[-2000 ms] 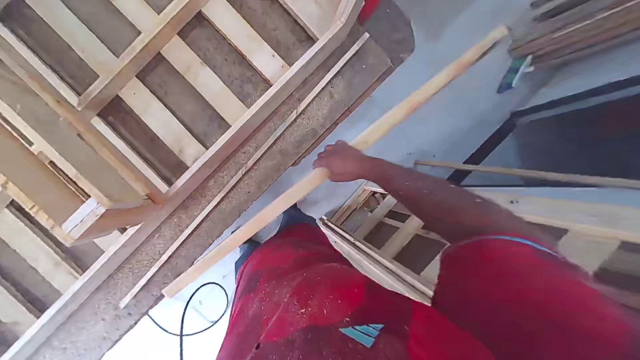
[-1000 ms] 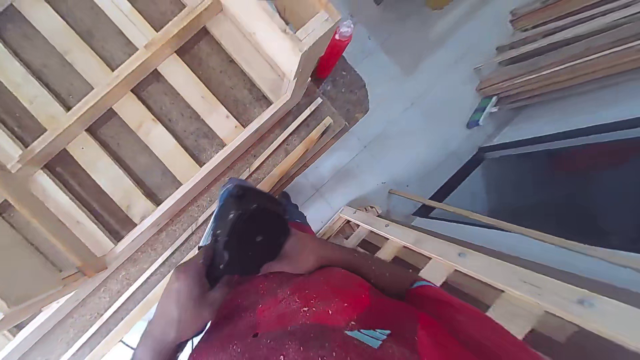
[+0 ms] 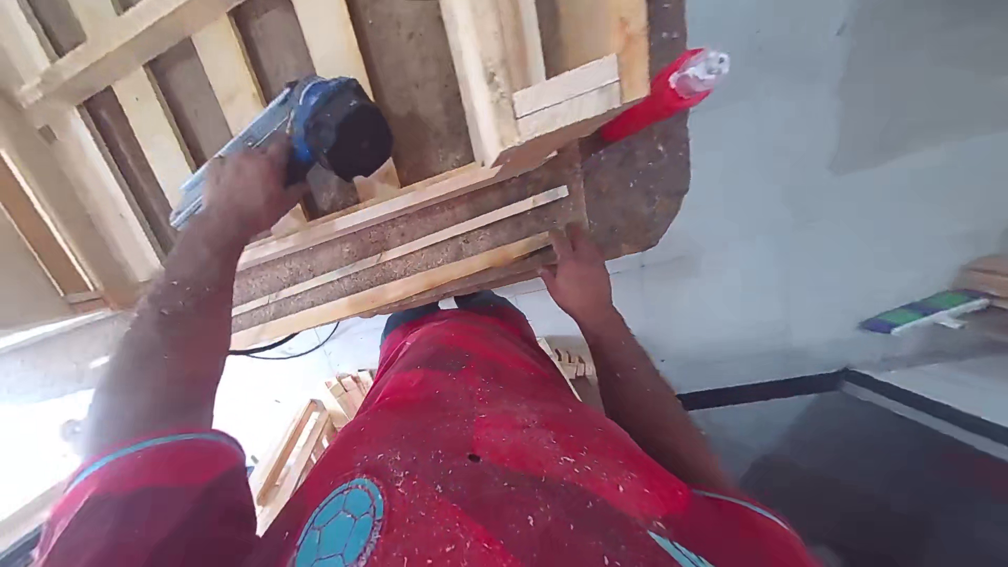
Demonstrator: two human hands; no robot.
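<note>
My left hand (image 3: 250, 185) grips a blue and black power tool (image 3: 339, 126) with a long grey metal part, over the slats of a wooden frame (image 3: 213, 71). The exact kind of tool cannot be told. My right hand (image 3: 579, 272) rests at the right end of a long wooden strip (image 3: 409, 287) along the near edge of the workbench (image 3: 630, 189); whether its fingers close on the strip is unclear. A thinner wooden strip (image 3: 441, 232) lies roughly parallel, between that strip and the frame.
A red bottle (image 3: 654, 102) with a whitish top lies beside the frame's corner. A black cable (image 3: 295, 346) hangs below the bench. Small wooden frames (image 3: 295, 449) stand on the floor at lower left. A green and purple brush-like object (image 3: 925, 311) and stacked boards (image 3: 984, 279) are at right.
The power tool, held in front of my body one second ago, is now over the slatted frame in my left hand. My right hand has moved to the strip's end. The view has shifted.
</note>
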